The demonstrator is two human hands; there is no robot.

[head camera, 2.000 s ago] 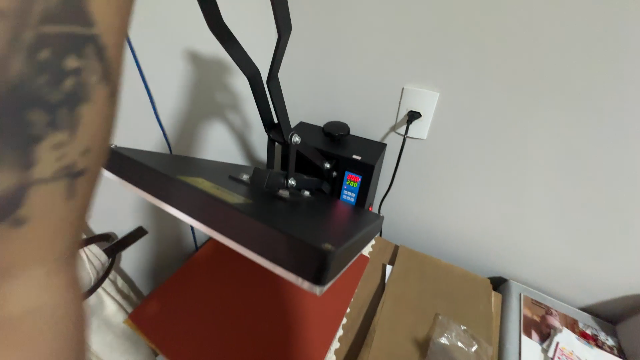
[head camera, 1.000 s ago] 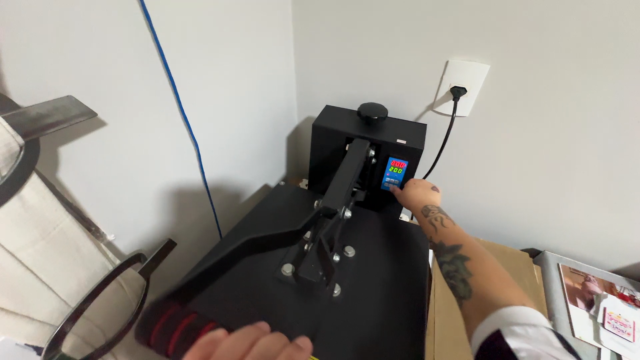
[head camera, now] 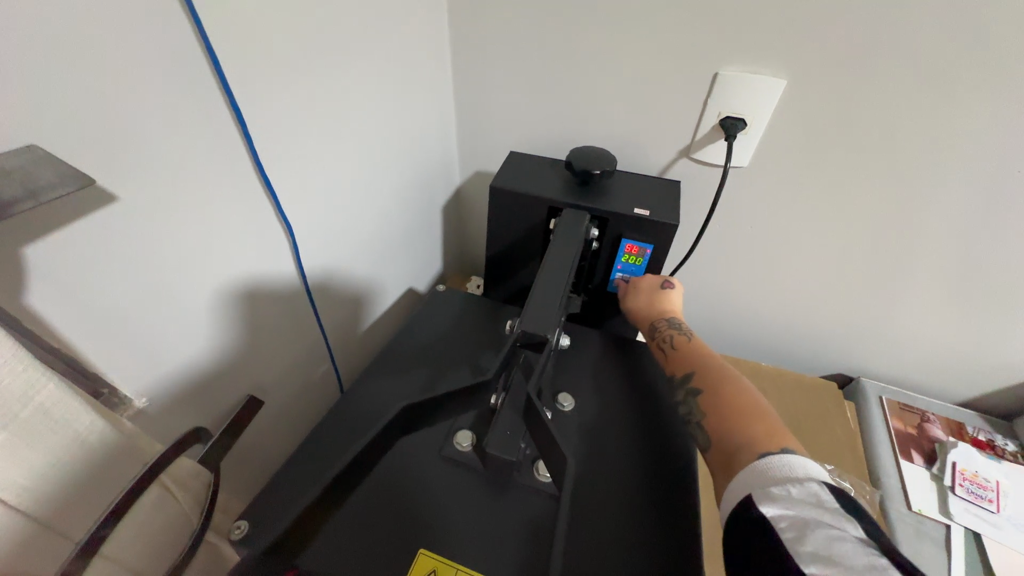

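Note:
A black heat press [head camera: 416,488] fills the middle, its upper platen lowered and its lever arms folded down toward the bottom edge. At the back stands the press's housing with a round black knob [head camera: 590,163] on top. My right hand [head camera: 652,302] reaches in from the lower right, a fingertip against the lower part of the lit blue digital control panel [head camera: 632,262]; it grips nothing. The panel shows red and green digits. My left hand is outside the view. A yellow warning sticker [head camera: 438,565] lies on the platen near the bottom edge.
A black power cord [head camera: 712,212] runs to a white wall outlet [head camera: 738,120]. On the left hang a blue cable [head camera: 264,180] and light fabric [head camera: 56,448] beside dark curved straps. Cardboard [head camera: 788,400] and a grey surface with printed papers [head camera: 972,488] are at right.
The upper platen, tilted up two seconds ago, is lowered. My right hand came to the panel and stays there. My left hand, at the press handle one second ago, is out of view.

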